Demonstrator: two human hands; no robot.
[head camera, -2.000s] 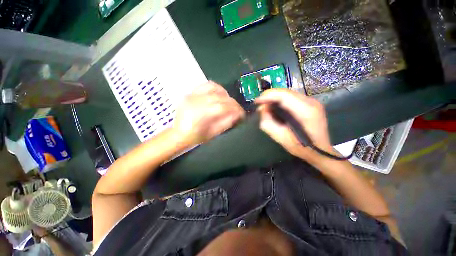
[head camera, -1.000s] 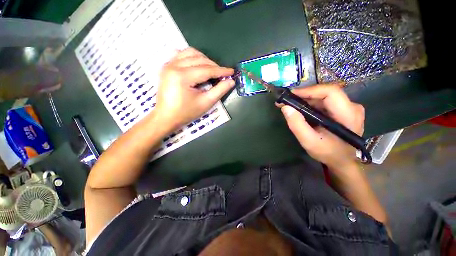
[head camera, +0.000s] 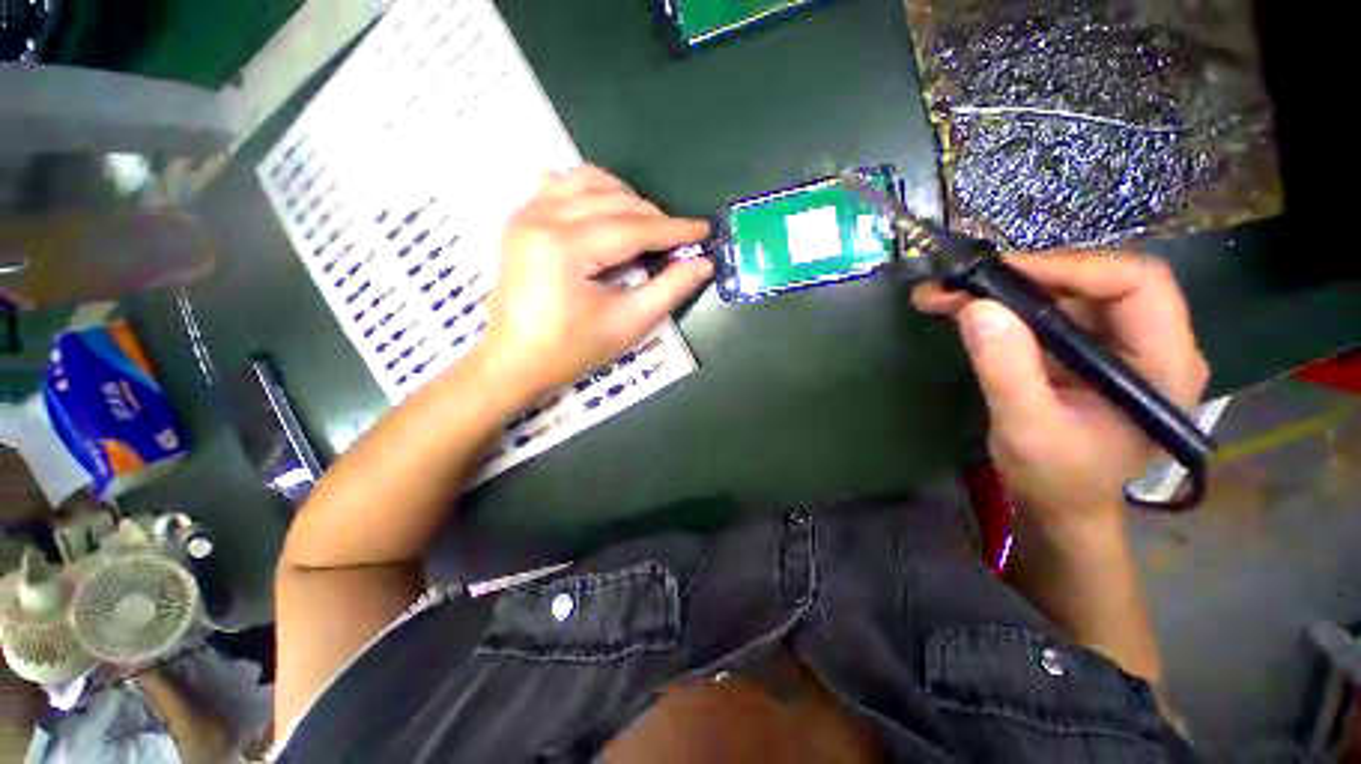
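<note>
A green circuit board module (head camera: 769, 257) with a dark frame and a pale square lies on the dark green bench. My left hand (head camera: 590, 276) pinches a small dark component (head camera: 679, 254) at the board's left end. My right hand (head camera: 1082, 358) holds a black soldering iron (head camera: 1082, 351); its tip points up-left over the board's right end. Whether the tip touches the board cannot be told. A white component sheet (head camera: 448, 135) with rows of small dark parts lies left of the board, partly under my left hand and forearm.
A brown slab (head camera: 1097, 135) with a shiny lumpy surface and a silvery wire lies right of the board. Another green module (head camera: 731, 18) is at the top edge. At left are a slim dark object (head camera: 284, 426), a blue tissue pack (head camera: 112, 403) and a cream fan (head camera: 135, 609).
My right hand and the iron have moved right, the tip going from the board's left end to its right end. My left hand stays at the left end. The view has shifted slightly.
</note>
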